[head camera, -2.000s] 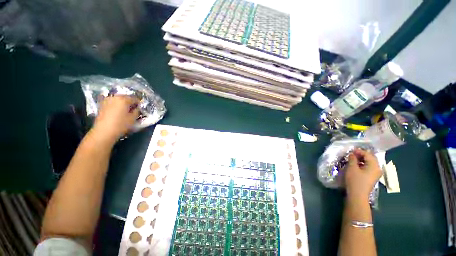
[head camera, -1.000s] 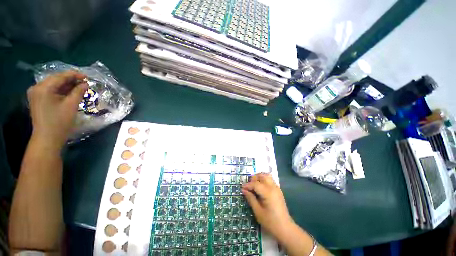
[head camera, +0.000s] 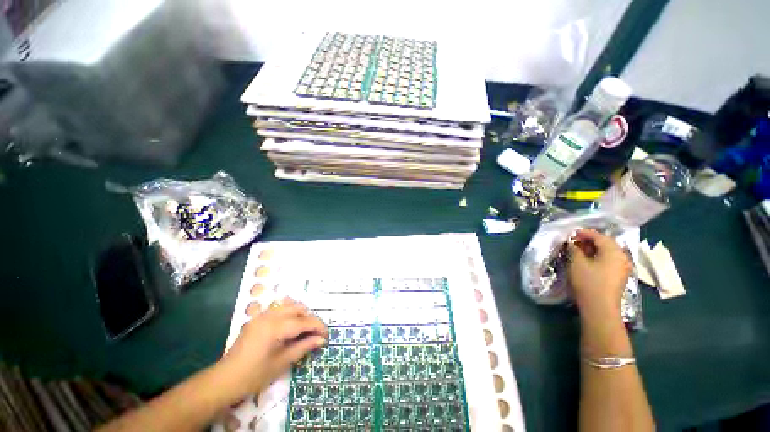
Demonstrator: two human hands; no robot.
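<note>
A green circuit board panel (head camera: 418, 371) with a grid of small boards lies on a white carrier board (head camera: 363, 251) in front of me. My left hand (head camera: 268, 346) is over the left edge of the panel, thumb and fingers close together; any small piece between them is too small to see. My right hand (head camera: 601, 274) reaches into the right plastic bag (head camera: 543, 253), fingertips among small dark and silvery pieces and partly hidden. The left plastic bag (head camera: 241, 224) lies open with silvery-dark pieces showing.
A stack of carrier boards (head camera: 371, 162) with a panel on top stands behind. A black phone (head camera: 123, 287) lies at left, a grey translucent bag (head camera: 135, 93) at back left. A labelled bottle (head camera: 570, 148), a clear container (head camera: 646, 190) and paper scraps (head camera: 663, 270) are at right.
My left hand has moved from the left bag to the panel's left edge. My right hand went from the right bag to the panel, then back into the bag. The view has shifted.
</note>
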